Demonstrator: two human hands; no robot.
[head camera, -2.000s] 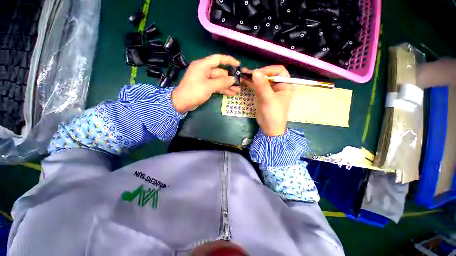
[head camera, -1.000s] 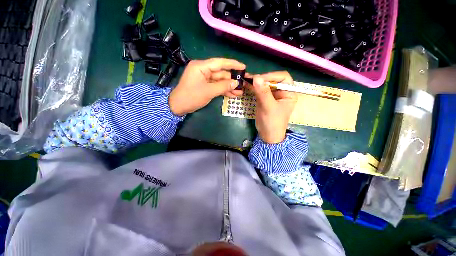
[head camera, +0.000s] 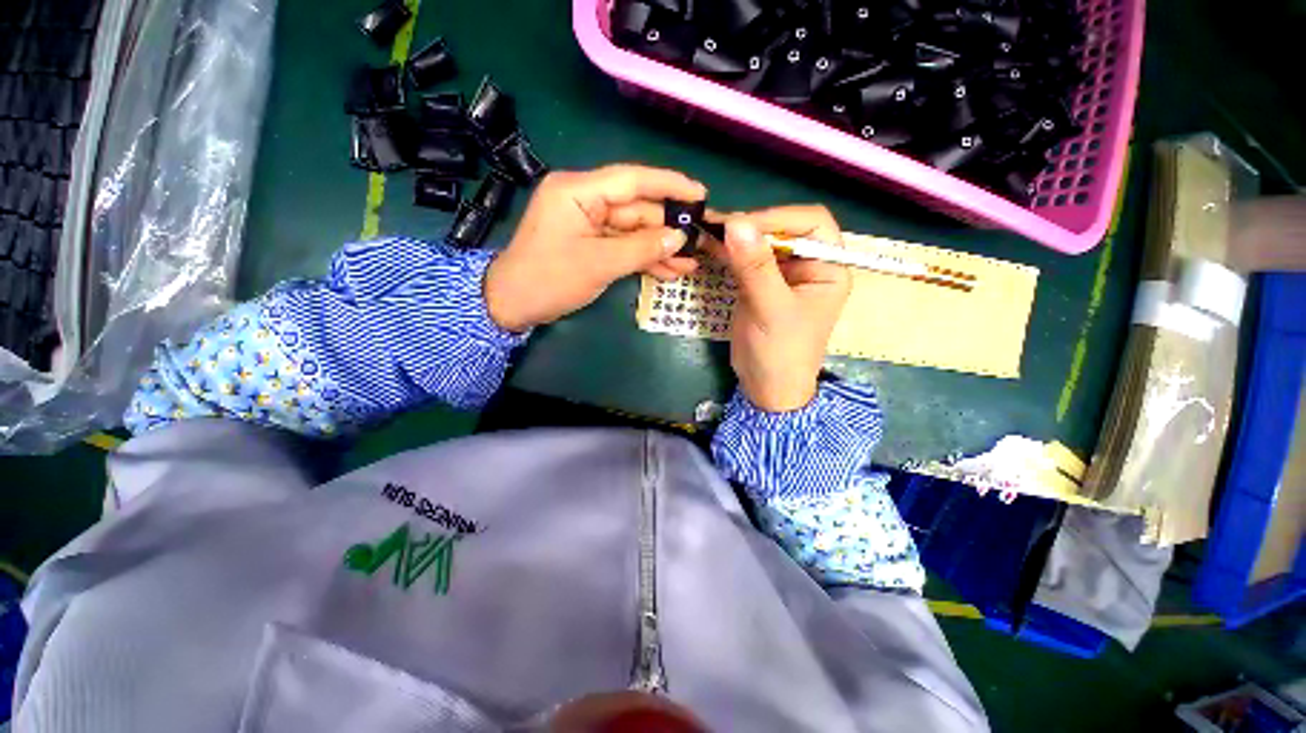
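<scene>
My left hand (head camera: 580, 246) pinches a small black plastic part (head camera: 685, 221) with a pale ring on its face, between thumb and fingertips. My right hand (head camera: 785, 294) holds a slim pale tool (head camera: 874, 258) like a pen; its dark tip points left and reaches the part's right side. Whether the tip touches the ring cannot be told. The cream adhesive sheet (head camera: 945, 314) lies under my right hand, its rows of dark-outlined marks at the left end partly hidden by the fingers.
A pink basket (head camera: 859, 146) of black parts stands beyond my hands. Loose black parts (head camera: 437, 136) lie at upper left. A bagged tray (head camera: 179, 186) is at the left edge. A wrapped tan stack (head camera: 1177, 344) and blue tray (head camera: 1253, 444) stand right, with part of a person's arm above.
Since the earliest frame, the basket, sheet and right-side stack have shifted slightly right in view. My left hand has moved slightly; the black part's ringed face is turned more toward the camera.
</scene>
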